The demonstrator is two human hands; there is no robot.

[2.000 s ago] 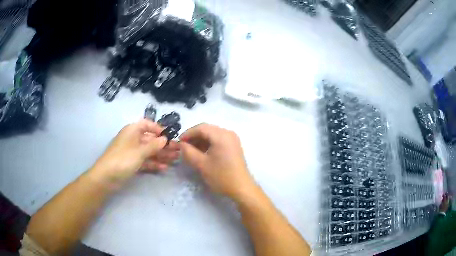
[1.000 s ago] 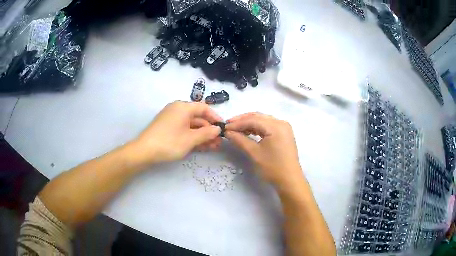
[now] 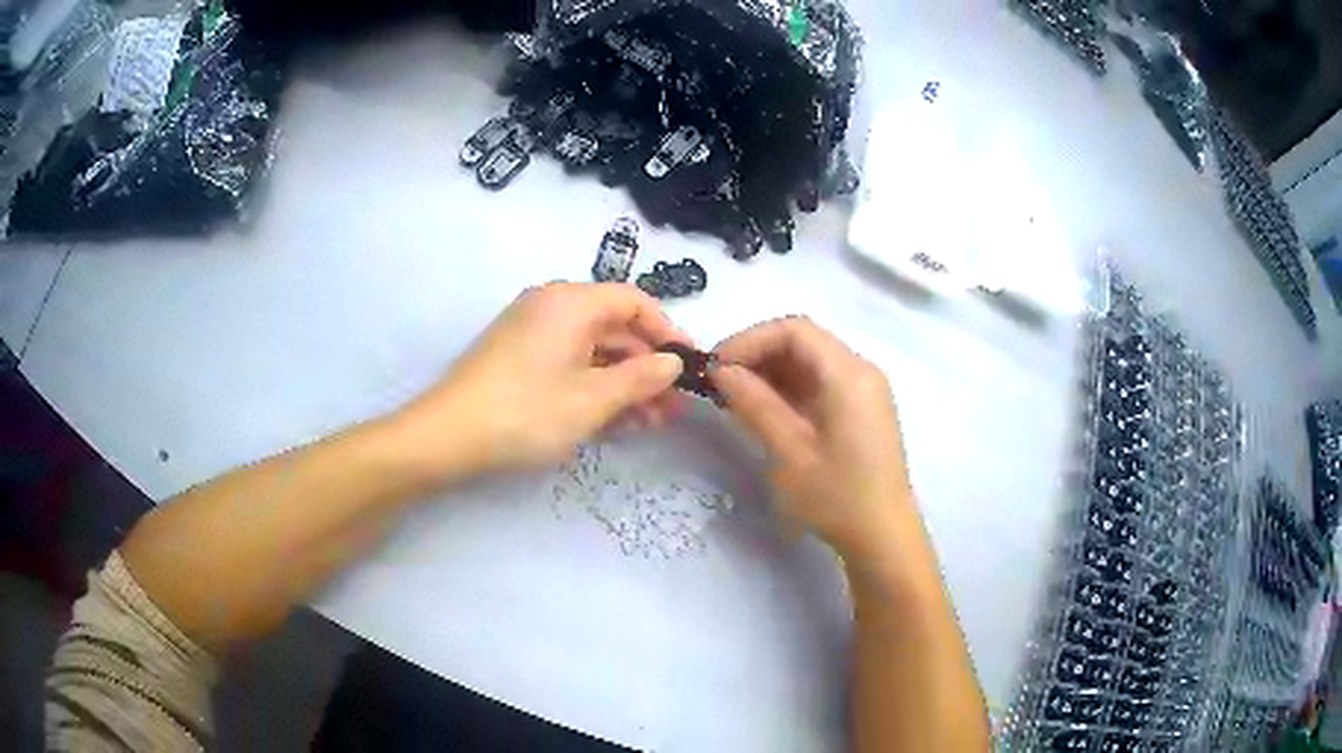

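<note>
A small black housing [image 3: 695,371] is held between both hands' fingertips. My left hand [image 3: 552,375] grips its left side with thumb and fingers. My right hand [image 3: 810,419] has its thumb and index fingertips at its right end; whether they hold a tiny white insert cannot be told. Loose white inserts [image 3: 640,508] lie in a flat pile on the table below the hands. Two loose black housings [image 3: 674,278] lie just beyond my left hand, one of them upright with a pale centre. The fingers hide most of the held housing.
A heap of black housings [image 3: 707,118] lies beyond the hands. A clear bag of black parts [image 3: 162,133] is at the far left. White boxes [image 3: 957,191] stand beyond, to the right. A blister tray of black parts [image 3: 1141,515] is at right, with further trays beyond.
Earlier my left hand held more than one dark part; now a housing lies beside another on the table. Both hands have come together at one housing. The view has shifted, moving the scene rightward.
</note>
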